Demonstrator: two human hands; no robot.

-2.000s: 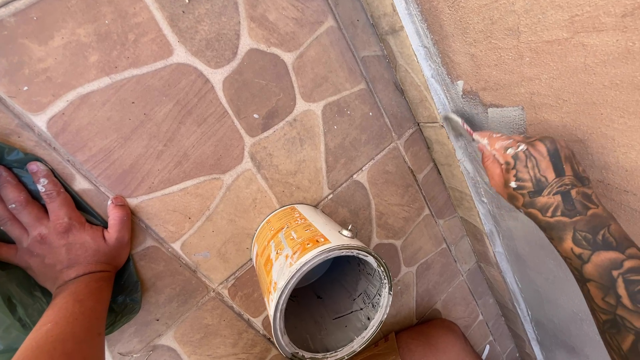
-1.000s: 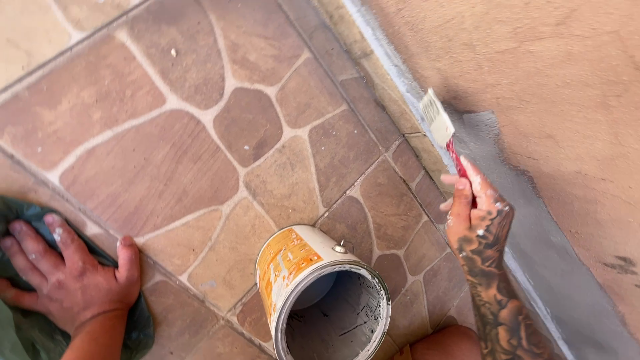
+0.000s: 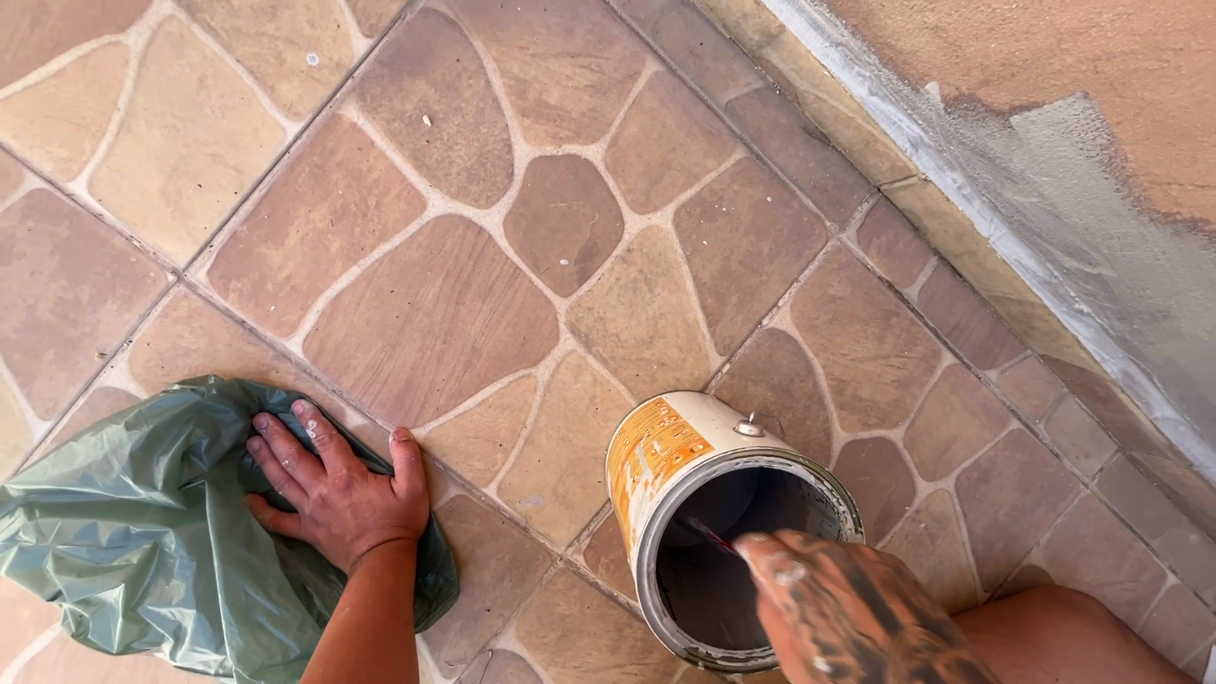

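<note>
My left hand (image 3: 356,494) presses flat, fingers spread, on a crumpled green plastic bag (image 3: 123,532) lying on the tiled floor. At the lower right, my right hand (image 3: 807,589) is over the mouth of a metal paint can (image 3: 665,446) with an orange and white label. It grips the paintbrush by its dark red handle (image 3: 703,534), which points down into the can; the bristles are hidden inside. The can stands open, tilted in view, with paint smears on its rim and inner wall. Grey paint (image 3: 1073,190) coats the lower part of the wall.
Floor tiles (image 3: 427,313) with a stone pattern run up to a tiled skirting (image 3: 845,119) at the right. A pale painted strip (image 3: 950,190) tops the skirting, below the unpainted tan wall (image 3: 1026,47). My bare knee (image 3: 1064,632) is at the lower right, near the can.
My right hand has moved from the wall down to the can, and the brush now dips into it. The left hand stays on the bag.
</note>
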